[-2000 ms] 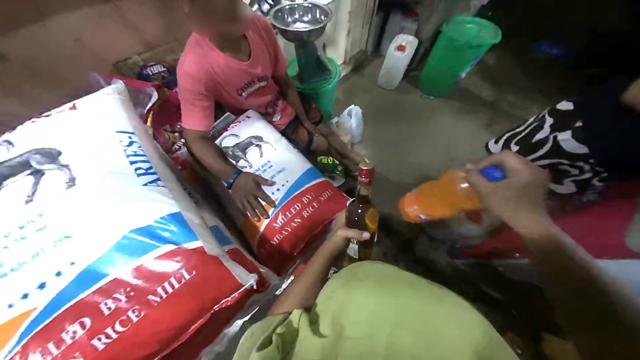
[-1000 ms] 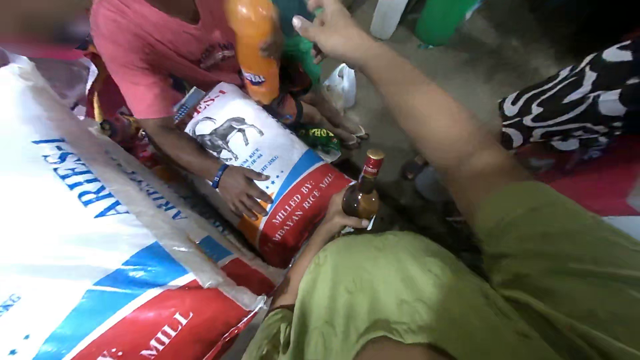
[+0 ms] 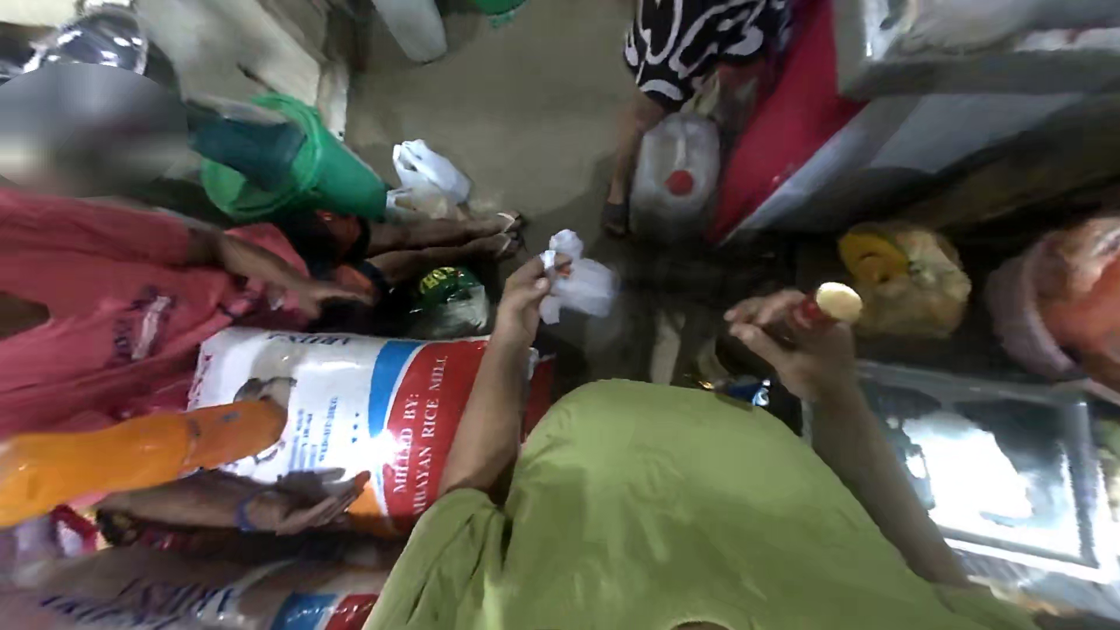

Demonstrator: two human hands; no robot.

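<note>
My left hand [image 3: 525,293] grips a small, crumpled translucent plastic bag [image 3: 582,284] over the dark floor. Out to the right, my right hand [image 3: 796,341] holds a bottle by its red neck, the gold cap [image 3: 838,303] facing up; the rest of the bottle is hidden. A bottle of orange drink [image 3: 140,451] lies across the lower left, beside the other person's arm. Below and left of my left hand is a printed rice sack [image 3: 341,420], with that person's hand [image 3: 306,503] at its edge.
A person in a pink shirt [image 3: 131,297] sits at left near a green bucket [image 3: 328,175]. A plastic jug [image 3: 674,166] with a red cap stands by another person's leg. A glass-topped case [image 3: 980,464] and a pink tub [image 3: 1032,306] are at right.
The dark bottle was in my left hand; its red neck is now in my right. My left hand now holds a plastic bag. The orange bottle, earlier in my right hand, is now at the left.
</note>
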